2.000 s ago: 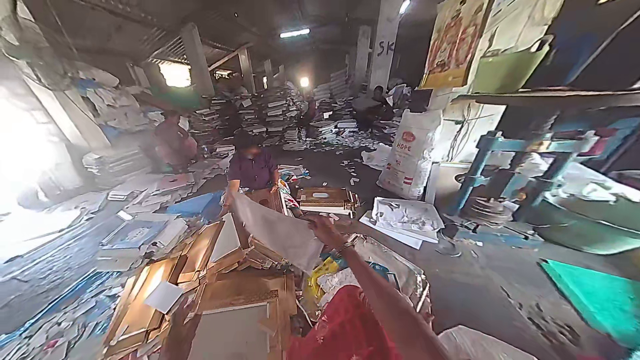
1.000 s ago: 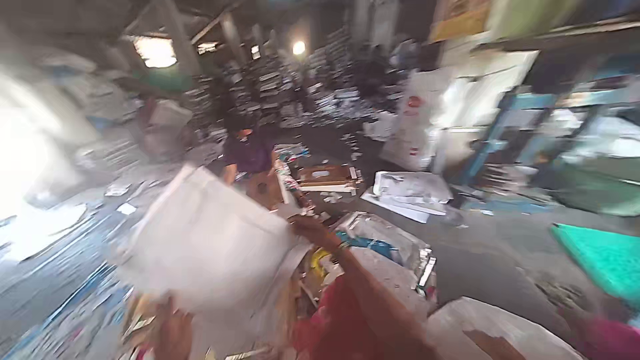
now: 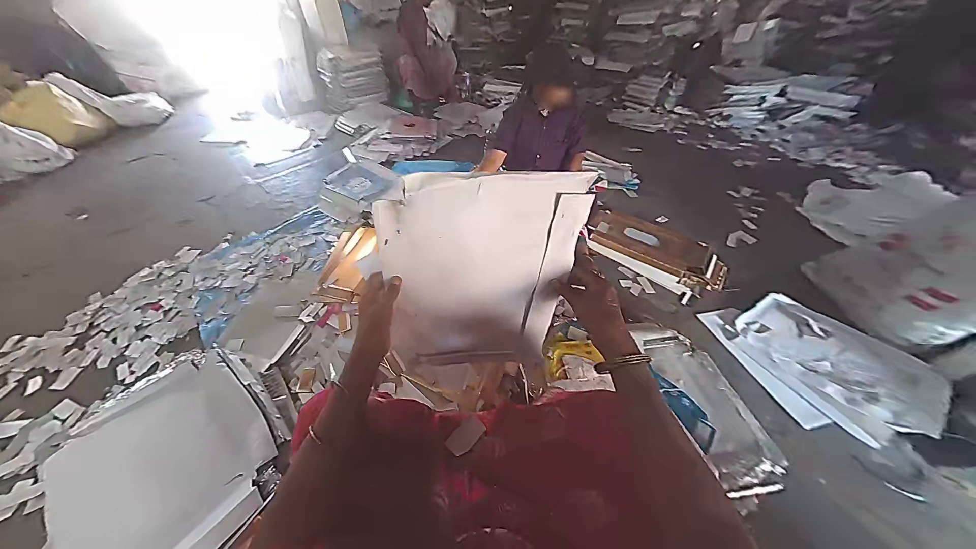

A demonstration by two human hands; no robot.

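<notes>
Large white paper sheets [image 3: 473, 252] stand tilted before me, their right edge showing more than one layer. My left hand [image 3: 377, 305] grips their left edge, thumb on the near face. On the right edge is my right hand [image 3: 595, 297], its fingers partly behind the paper. Under the lower edge lie paper scraps and a yellow plastic piece [image 3: 572, 358]. A co-worker in a purple shirt [image 3: 540, 137] sits behind the far edge; whether that person's hands touch the sheets is hidden.
A stack of white sheets [image 3: 160, 457] lies at lower left, near many small paper scraps [image 3: 145, 313]. Brown boards [image 3: 656, 244] are at right, with a white tray of paper [image 3: 831, 366] beyond. Sacks [image 3: 907, 267] stand at far right; bundled paper [image 3: 354, 80] is stacked behind.
The paper was out to the left in my right hand, partly blurred; now it is upright in front of me between both hands. The view has turned down and left.
</notes>
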